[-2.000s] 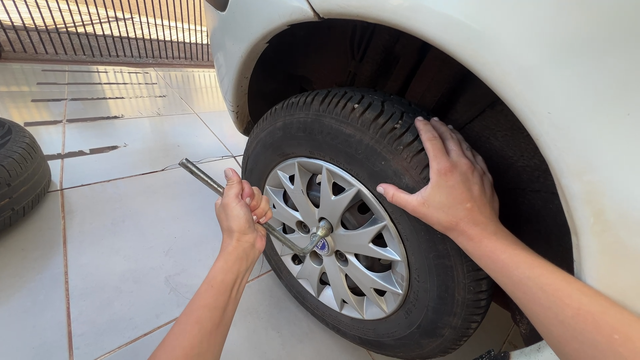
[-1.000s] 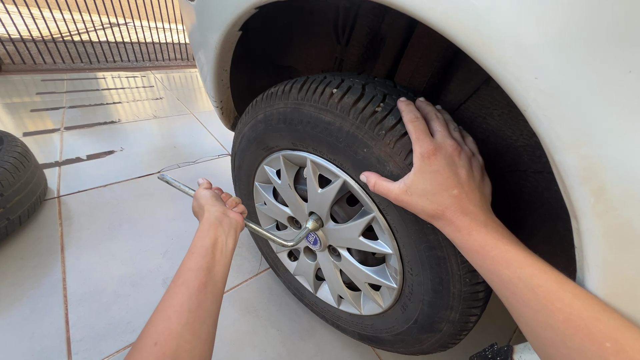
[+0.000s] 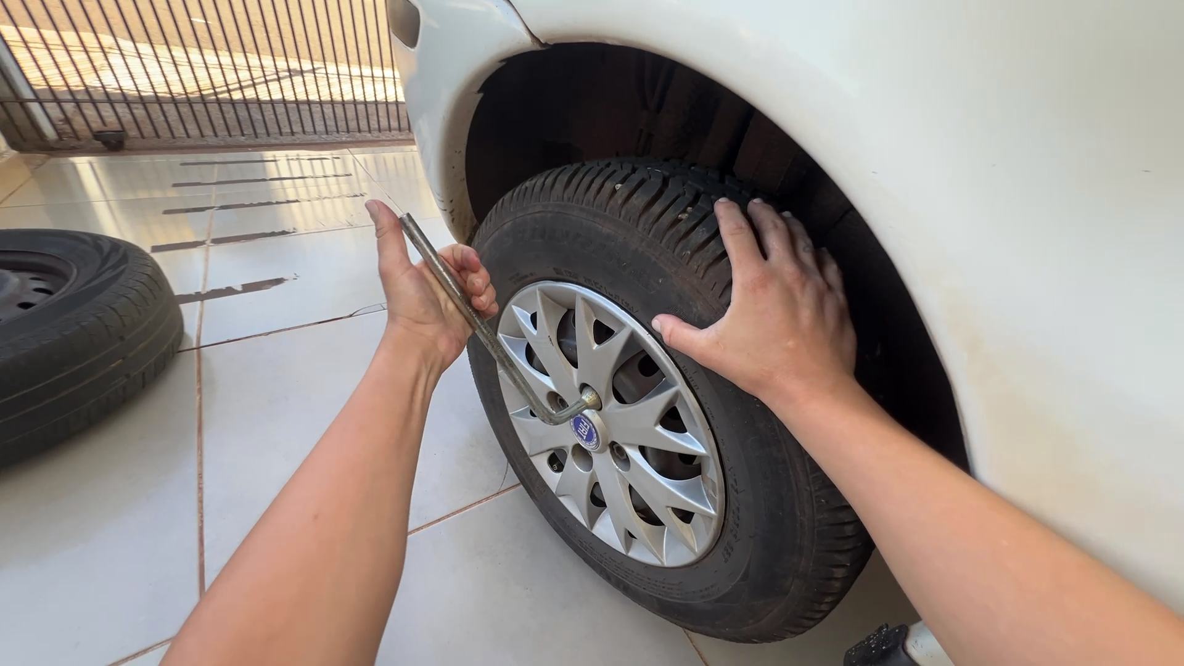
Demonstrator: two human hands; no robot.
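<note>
An L-shaped metal lug wrench (image 3: 495, 344) has its socket end at a bolt hole of the silver Fiat wheel cover (image 3: 638, 416), just above the blue centre badge. Its handle slants up and left across the palm of my left hand (image 3: 427, 296), whose fingers are partly curled and loose, the thumb pointing up. My right hand (image 3: 782, 301) rests spread on the tread of the mounted tyre (image 3: 758, 546), holding nothing in its fingers. The wheel sits upright in the arch of the white car (image 3: 1045, 231).
A loose wheel with its tyre (image 3: 92, 351) lies on the pale tiled floor (image 3: 305, 444) at the left. A barred metal gate (image 3: 213, 74) stands at the back. Part of a dark and white object (image 3: 883, 645) shows at the bottom right, below the tyre.
The wrench handle now slants more steeply upward. My left hand has gone from fingers wrapped round the handle to a looser hold with the palm turned up. My right hand remains on the tyre.
</note>
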